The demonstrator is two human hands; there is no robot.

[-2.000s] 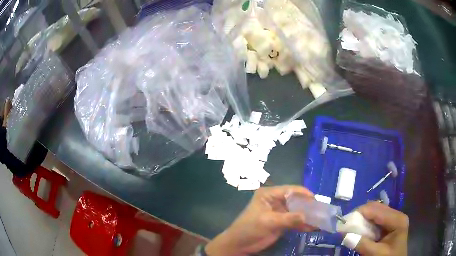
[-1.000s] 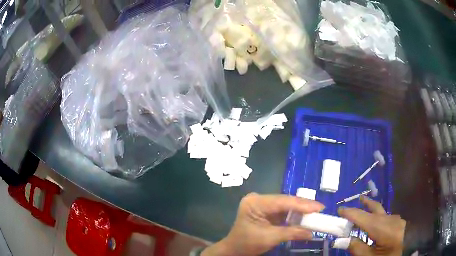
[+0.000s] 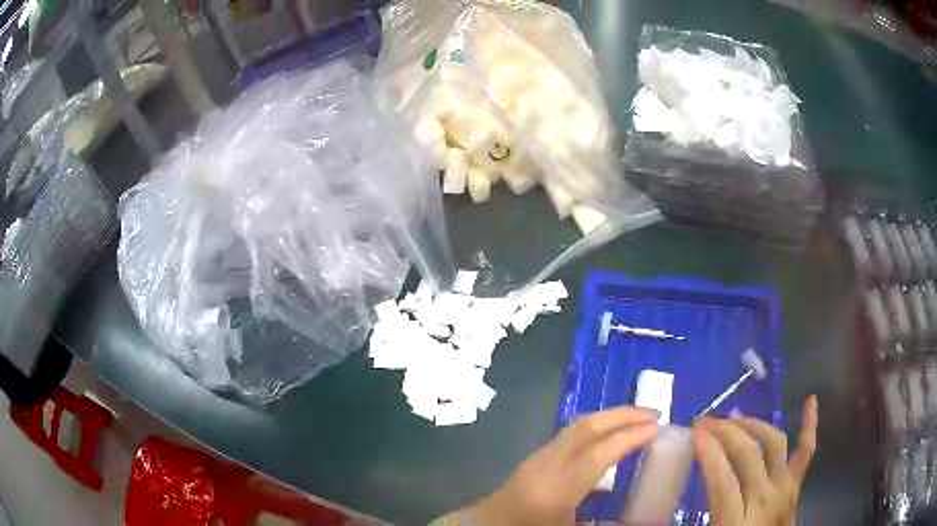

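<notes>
My left hand [image 3: 575, 462] and my right hand [image 3: 755, 462] meet over the front of the blue tray [image 3: 678, 293]. Their fingertips hold a whitish frosted housing [image 3: 661, 473] upright from both sides near its top end; its lower part is blurred. A white block [image 3: 654, 393] lies in the tray just beyond my fingertips. Two shafted inserts with pale heads lie in the tray, one at the back left [image 3: 637, 332] and one at the right [image 3: 735, 385]. A piece of another white part shows beside my left hand. A loose pile of small white pieces [image 3: 442, 354] lies left of the tray.
A large clear poly bag [image 3: 277, 205] lies at the left. An open bag of cream blocks [image 3: 514, 103] stands behind the white pile. Stacked clear trays [image 3: 724, 190] topped with white flakes [image 3: 719, 103] are behind the blue tray. Filled clear trays [image 3: 899, 298] line the right edge. A red stool [image 3: 170, 488] is lower left.
The housing has turned from lying across between my hands to pointing away from me. My hands have come closer together, with my right fingers now against its side. The view has shifted.
</notes>
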